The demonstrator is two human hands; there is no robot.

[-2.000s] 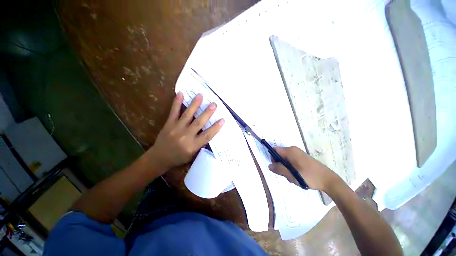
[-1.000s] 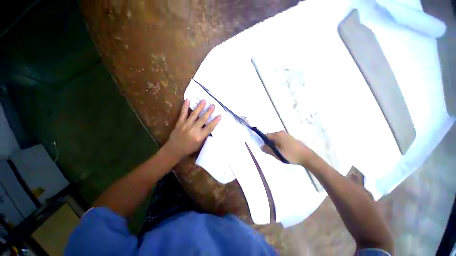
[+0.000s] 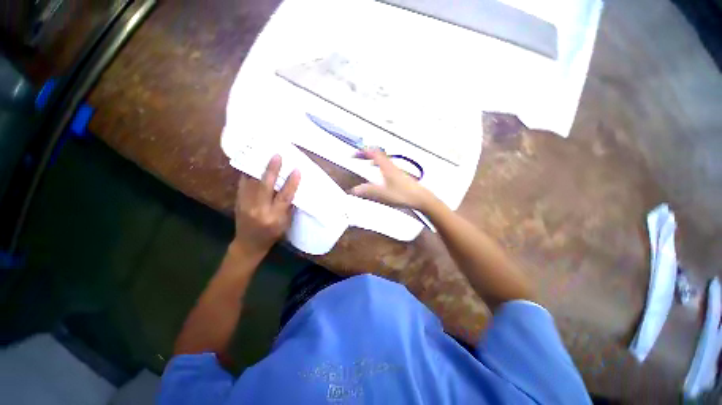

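The white fabric lay (image 3: 269,95) covers the table in front of me. The shears (image 3: 336,130) lie on it, blades together, one black loop showing beyond my right hand. My right hand (image 3: 393,186) is open beside them, fingers apart, with one fingertip near the pivot. A narrow gap runs between the lay and a cut strip (image 3: 321,194) along the near edge. My left hand (image 3: 265,207) grips the strip's left part, with the index finger and thumb on top and the other fingers at or under its edge, partly hidden.
A blotchy grey flat weight (image 3: 340,79) lies on the lay behind the shears; another grey slab (image 3: 483,24) lies farther back. Narrow white pieces (image 3: 657,277) and a small shiny object (image 3: 684,286) lie at the right. A metal rail (image 3: 71,111) crosses at the left.
The view has turned, bringing the rail and the white pieces in. My right hand has let go of the shears, whose blades were in the lay. My left hand has changed from flat pressing to gripping.
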